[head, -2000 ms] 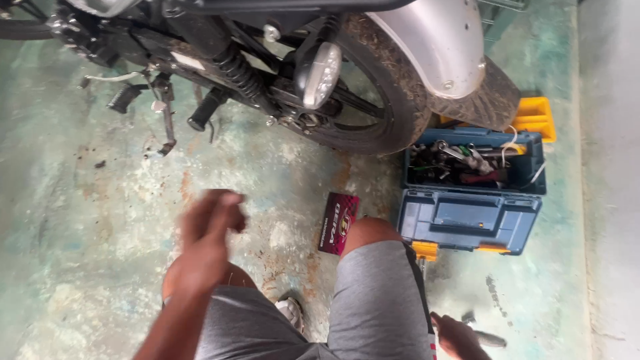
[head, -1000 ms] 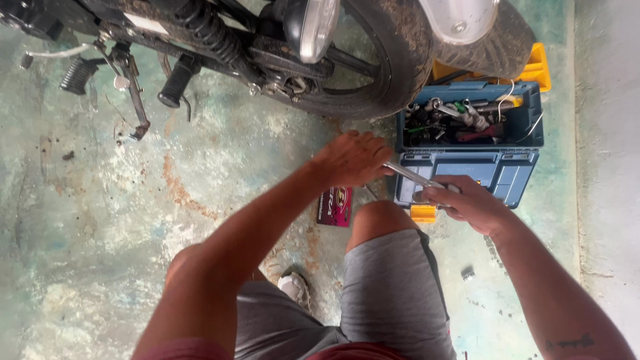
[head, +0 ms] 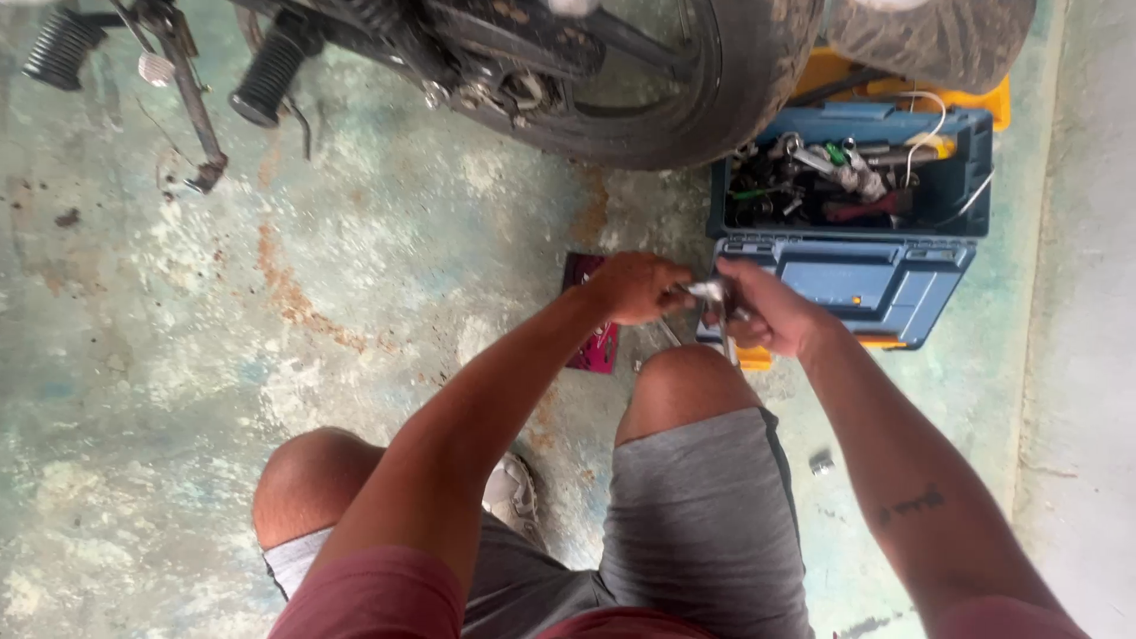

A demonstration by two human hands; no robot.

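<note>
Above my bent knee my two hands meet at a metal ratchet wrench (head: 722, 327), whose head lies between them and whose handle points down toward the knee. My right hand (head: 765, 306) is closed around the wrench near its head. The fingers of my left hand (head: 641, 288) are at a small metal piece by the head; blur hides its exact shape. Partly behind my left hand, a dark and magenta box (head: 596, 351) lies on the floor. A thin metal rod (head: 669, 332) shows just below the left hand.
A blue toolbox (head: 852, 232) full of hand tools stands right of the motorcycle's rear wheel (head: 674, 146), its lid folded toward me. Behind it is a yellow tray (head: 1001, 102). A metal socket (head: 822, 462) lies on the floor at right. Footpegs (head: 266, 80) and a stand (head: 200, 133) jut out upper left.
Two seconds ago my hands were apart; now both are together at the wrench. Since one second ago, the wrench has turned from slanting between the hands to pointing down toward my knee.
</note>
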